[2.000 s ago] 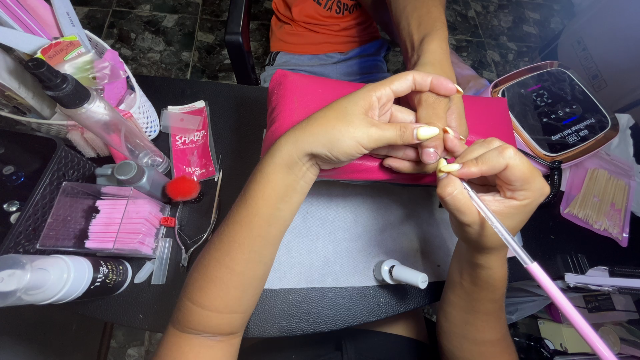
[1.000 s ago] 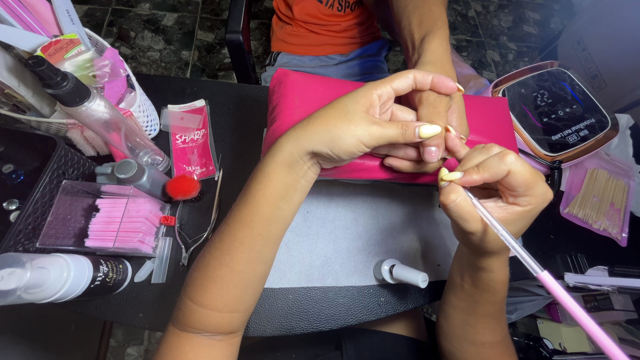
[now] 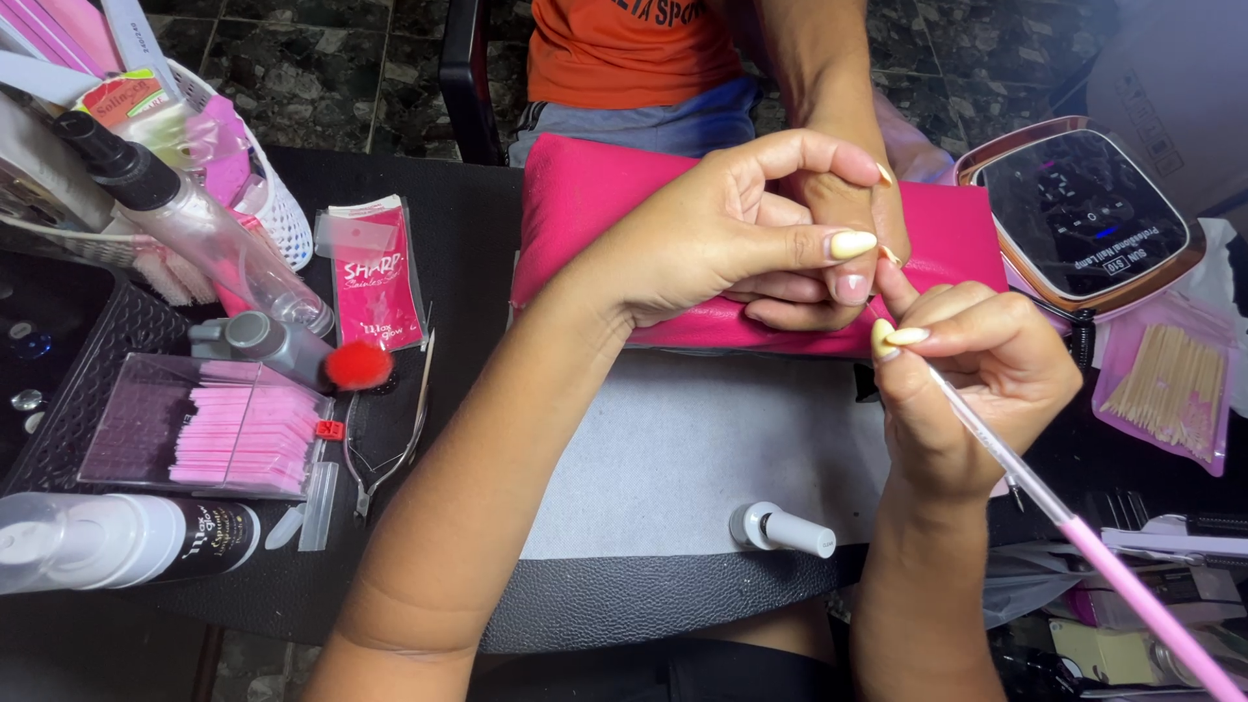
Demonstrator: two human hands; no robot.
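My left hand [image 3: 741, 224] holds a finger of another person's hand [image 3: 843, 210], which rests on a pink cushion [image 3: 585, 210]. Between the thumb and fingers of my right hand [image 3: 975, 370] is a thin nail art brush [image 3: 1111, 561] with a clear and pink handle. Its fine tip is close to a fingernail of that person; whether it touches cannot be told. Below the cushion lies a white paper sheet [image 3: 643, 448], and on it a white nail polish bottle [image 3: 783, 529] rests on its side.
At the right stand a nail lamp [image 3: 1082, 214] and a bag of wooden sticks [image 3: 1170, 390]. On the left are a white basket [image 3: 278, 210], a spray bottle [image 3: 214, 234], a clear box of pink files [image 3: 234, 429], cuticle nippers [image 3: 366, 478] and a foam pump bottle [image 3: 127, 541].
My right hand and the brush have shifted only slightly at the other person's fingertip. My left hand keeps its hold on the finger.
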